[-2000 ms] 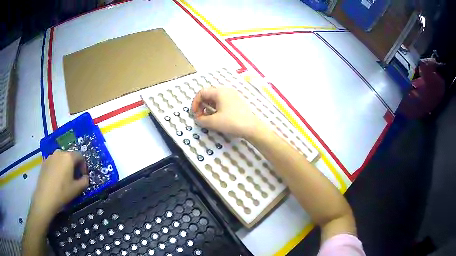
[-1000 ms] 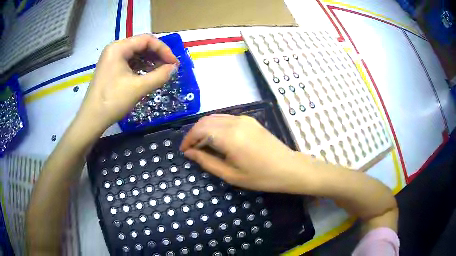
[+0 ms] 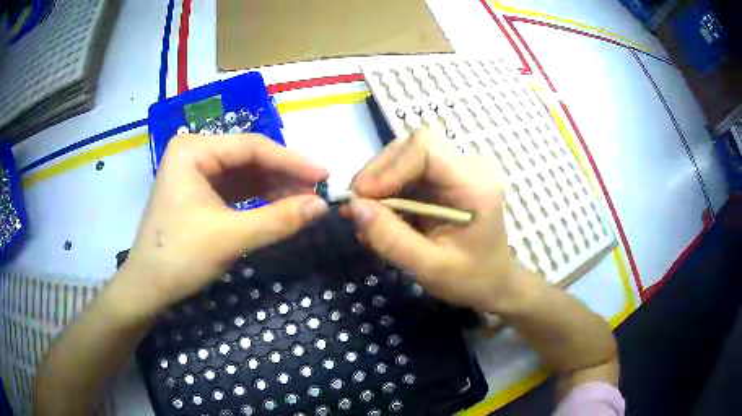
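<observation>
My left hand [image 3: 220, 211] pinches a small dark-rimmed metal part [image 3: 323, 192] between thumb and finger, above the far edge of the black tray. My right hand [image 3: 439, 211] grips a thin tan stick tool [image 3: 427, 210]; its pale tip meets the part. The black parts tray [image 3: 476, 388] lies below both hands, many round pockets holding silver-centred parts. The blue parts bin [image 3: 156, 122], with a green label and loose metal fittings [image 3: 232, 123], is partly hidden by my left hand. The white slotted board [image 3: 541, 187] is at the right, some recesses holding dark rings; my right hand covers part of it.
A brown cardboard sheet [image 3: 325, 32] lies beyond the bin. Stacked slotted boards [image 3: 57, 69] are at the upper left. A second blue bin [image 3: 16, 223] is cut off at the left edge. A second slotted board [image 3: 41, 313] lies at lower left. Coloured tape marks the bench.
My left hand has left the bin and moved right; my right hand has risen from the tray. Both now meet at the small part, with the stick tool against it.
</observation>
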